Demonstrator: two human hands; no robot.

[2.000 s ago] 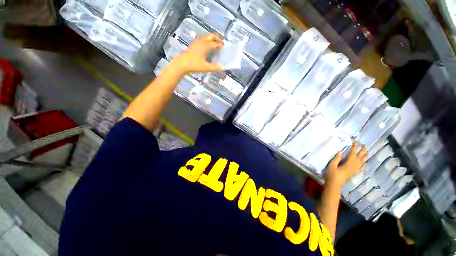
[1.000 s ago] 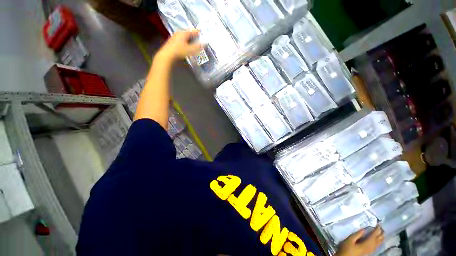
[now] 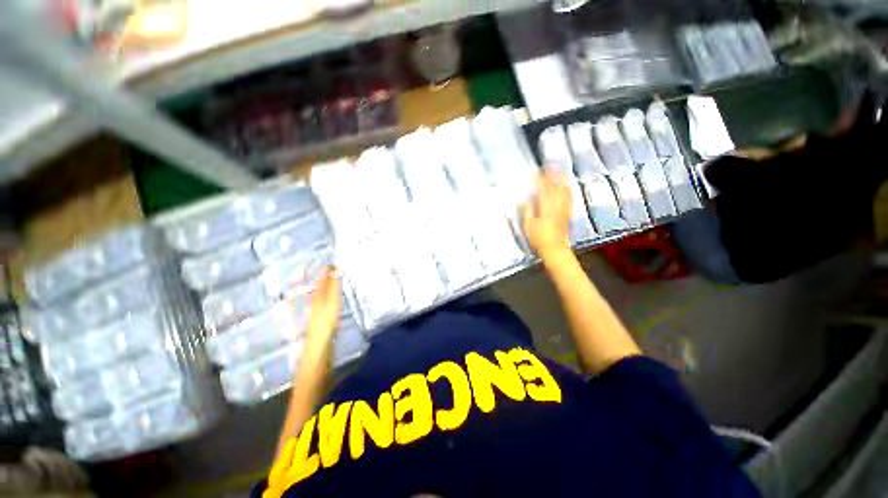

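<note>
A clear blister tray (image 3: 428, 219) of white bagged flat products is in front of me, on the green bench. My left hand (image 3: 326, 292) is at its left edge, blurred, and my right hand (image 3: 548, 209) is at its right edge, fingers on the rim. The hands hold the tray between them; the undersides of the fingers are hidden. A second tray of bagged products (image 3: 248, 292) is close against its left side. A third filled tray (image 3: 623, 175) is at its right side.
A tall tray stack (image 3: 112, 340) is at the far left. A shelf (image 3: 292, 44) runs behind the bench. More trays (image 3: 725, 53) are at the back right. A person in dark clothing (image 3: 798, 209) is at the right, near a red stool (image 3: 647, 255).
The view has swung toward the bench on the right. My left hand has moved from the left trays to the middle tray's left edge. My right hand is now at its right edge.
</note>
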